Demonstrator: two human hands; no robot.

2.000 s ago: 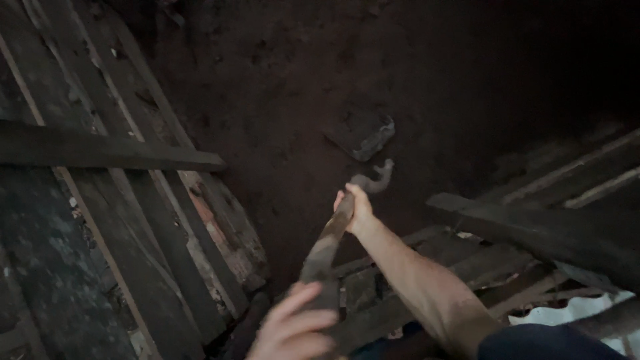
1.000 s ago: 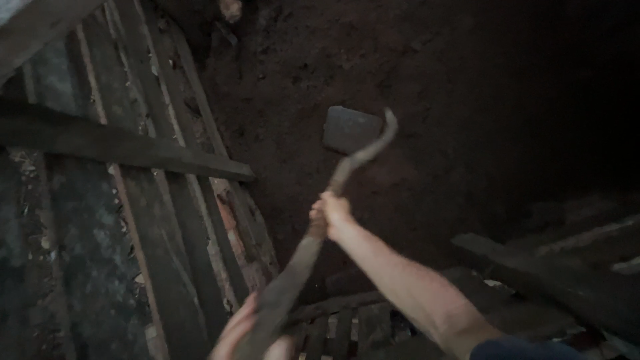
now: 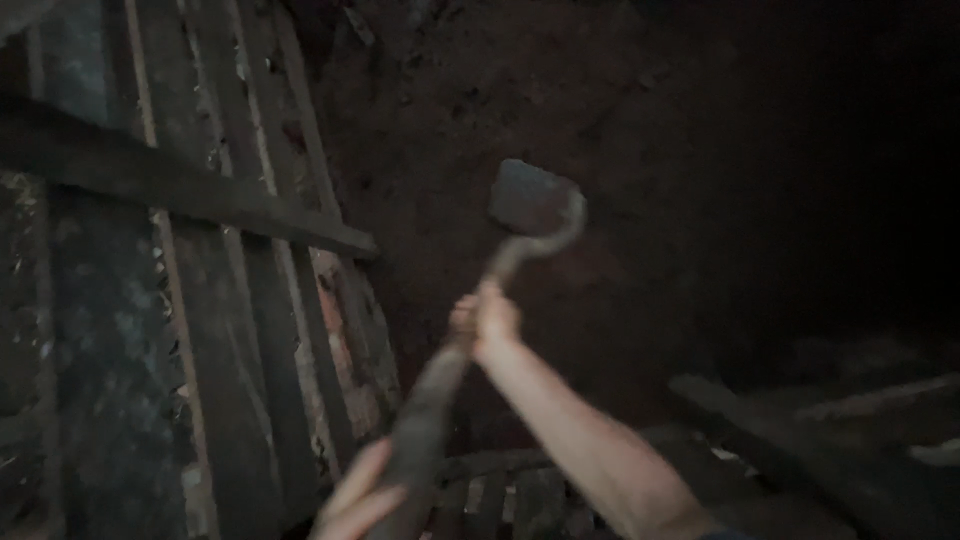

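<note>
A hoe with a long thick handle (image 3: 427,420) runs up from the bottom edge to a curved neck (image 3: 559,236) and a flat, roughly square blade (image 3: 529,196). My right hand (image 3: 487,319) is closed around the handle just below the neck, its bare forearm coming from the lower right. Near the bottom edge my left hand (image 3: 364,491) is on the thicker lower part of the handle, fingers partly spread along its side; its palm is out of sight. Both hands are blurred. The blade is over the dark earth floor (image 3: 450,135); whether it touches the soil is unclear.
On the left are worn wooden slats (image 3: 217,322) with a thick beam (image 3: 187,187) lying across them and ending near the floor. Another beam (image 3: 750,427) juts in at the lower right. More slats (image 3: 487,495) show at the bottom. The right side is very dark.
The hoe blade and neck have turned, so the blade's flat face now shows clearly. Both hands have stayed on the handle since one second ago. The view has shifted somewhat.
</note>
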